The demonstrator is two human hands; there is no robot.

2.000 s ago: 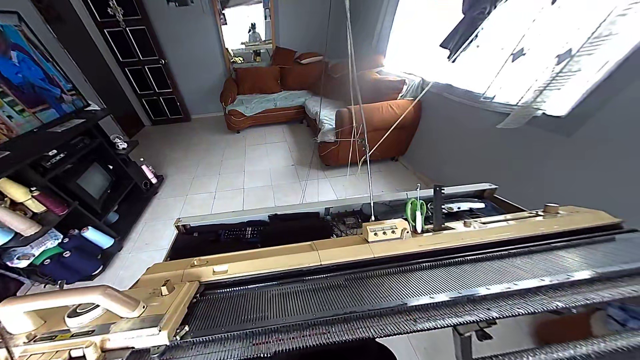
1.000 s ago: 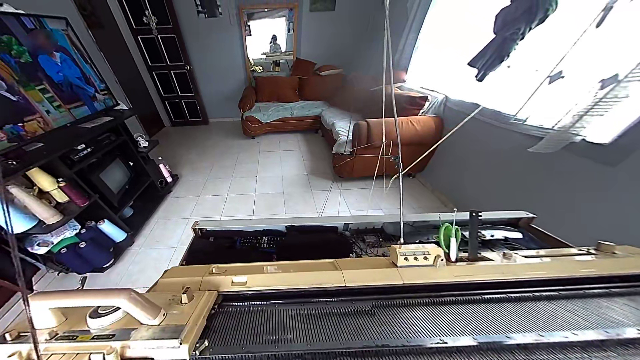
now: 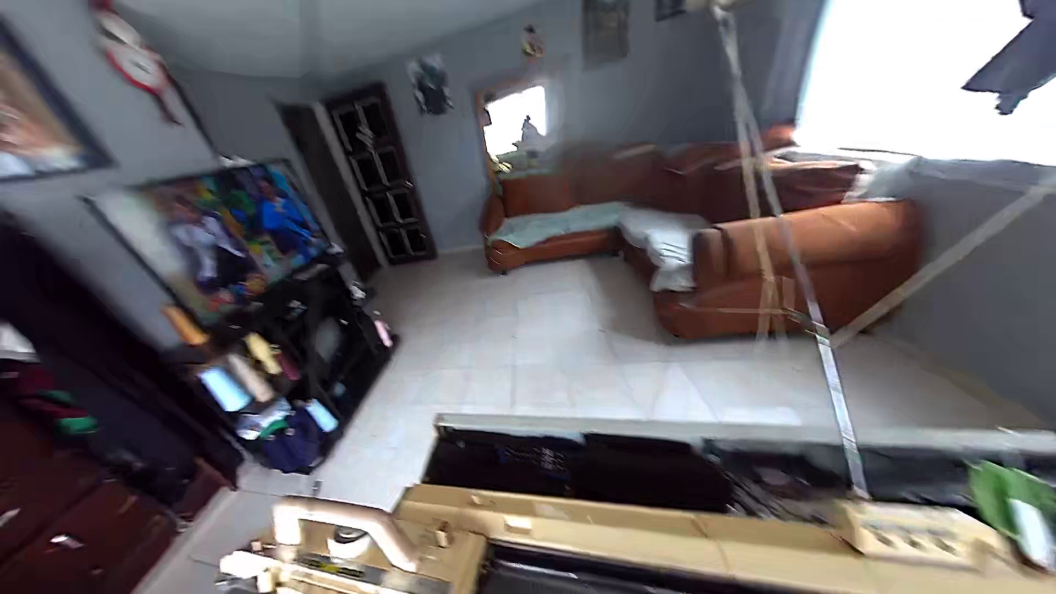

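Neither of my hands shows in the head view. A beige knitting machine [image 3: 610,528] runs along the bottom edge, its needle bed mostly cut off. On its left end sits the carriage [image 3: 355,569] with a curved handle [image 3: 346,516]. Toward the right, a small beige box with dark round spots [image 3: 916,532] stands on the rear rail, and a green object [image 3: 994,495] is beside it. A pale upright rod or strand [image 3: 837,404] rises from near the box. The picture is blurred.
Behind the machine lies a dark open trough [image 3: 577,470]. Yarn cones [image 3: 247,375] stand on a black shelf at left, below a television [image 3: 239,231]. An orange-brown sofa [image 3: 792,272] stands across the tiled floor [image 3: 495,346]. Dark red drawers [image 3: 74,511] are at lower left.
The view has swung up and to the left, bringing the drawers and more wall into sight. Less of the needle bed shows than before.
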